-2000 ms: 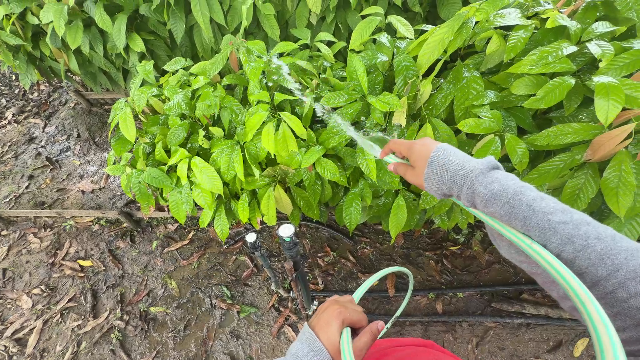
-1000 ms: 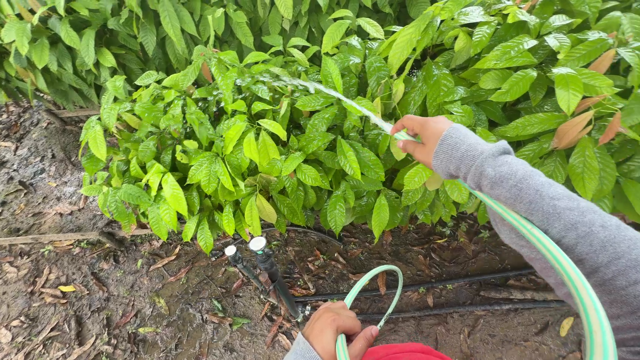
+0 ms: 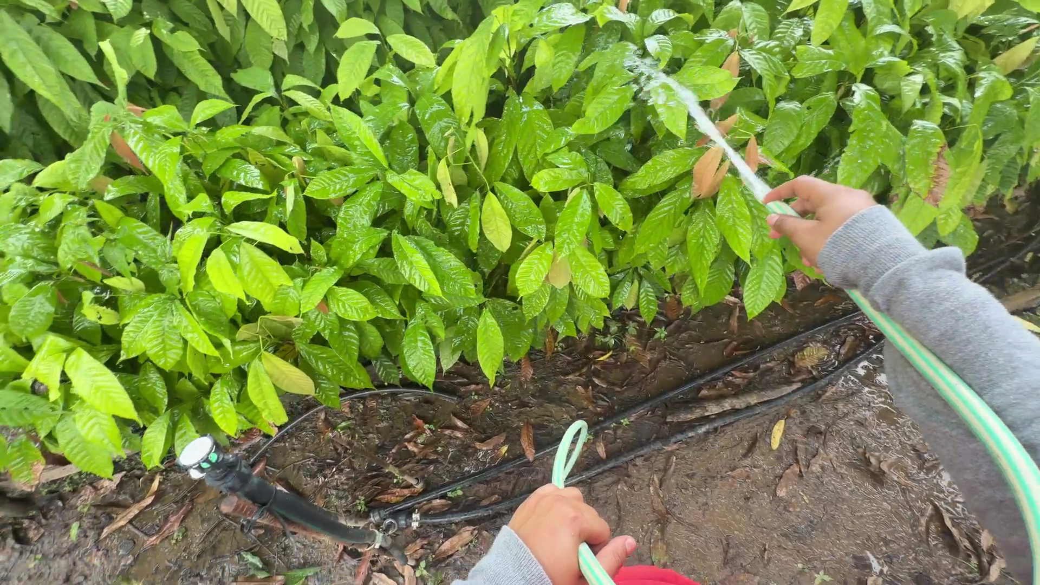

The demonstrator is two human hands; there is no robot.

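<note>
Near the mouth of a green and white striped garden hose, my right hand grips it with the fingers closed around the end. A jet of water leaves it toward the upper left and strikes the leaves of the seedlings. Low in the view, my left hand is closed on another stretch of the same hose, which bends in a narrow loop just above the fingers. Both wrists are in grey sleeves. Many leaves look wet and shiny.
Left of my left hand, a black pipe riser with a white cap leans up from the soil. Black irrigation tubing runs across the muddy ground, among dry fallen leaves. A piece of red cloth shows at the bottom edge.
The water jet has moved to plants farther right along the bed. The view has turned right. The hose loop above my left hand looks narrower. Both hands keep their hold.
</note>
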